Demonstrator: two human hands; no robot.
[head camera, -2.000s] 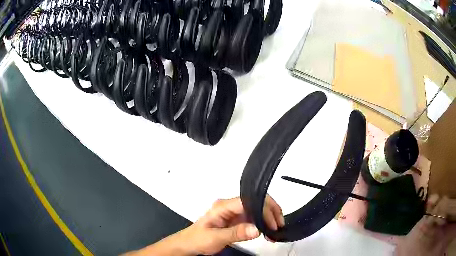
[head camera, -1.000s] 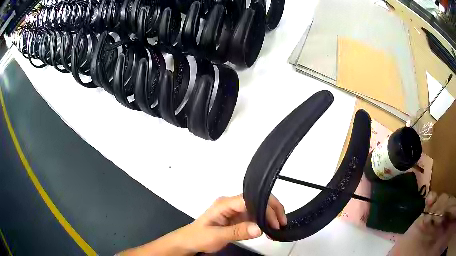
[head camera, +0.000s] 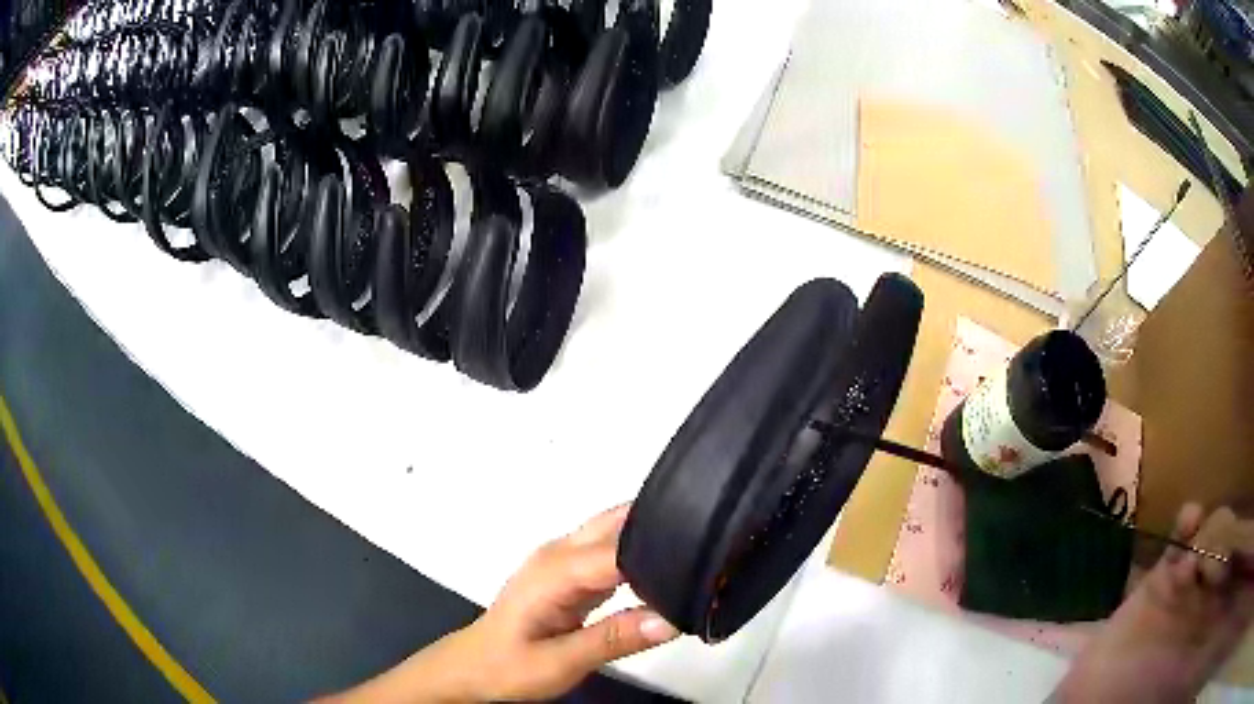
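My left hand (head camera: 564, 619) holds a wide black headband (head camera: 715, 454) by its bottom curve, tips upward, with its speckled inner side partly turned to view. My right hand (head camera: 1169, 598), blurred at the right edge, holds a thin dark applicator stick (head camera: 908, 450). The stick's dark end lies at the headband's inner side; whether it touches cannot be told. A black-topped jar (head camera: 1052, 392) with a white label stands behind a dark green folded cloth (head camera: 1045, 543), on a pink sheet (head camera: 924, 543).
Dense rows of black headbands (head camera: 481, 310) stand on the white-covered table (head camera: 344, 413) at left. Grey sheets (head camera: 811, 124) with a tan card (head camera: 963, 193) lie on the far side. A brown box (head camera: 1203, 371) is at right, near a white slip (head camera: 1155, 255) and black strips (head camera: 1169, 117).
The headband has turned, so its two arms now look closer together and its tips nearly overlap in view. The stick's dark end now appears at its inner side. The background has shifted left.
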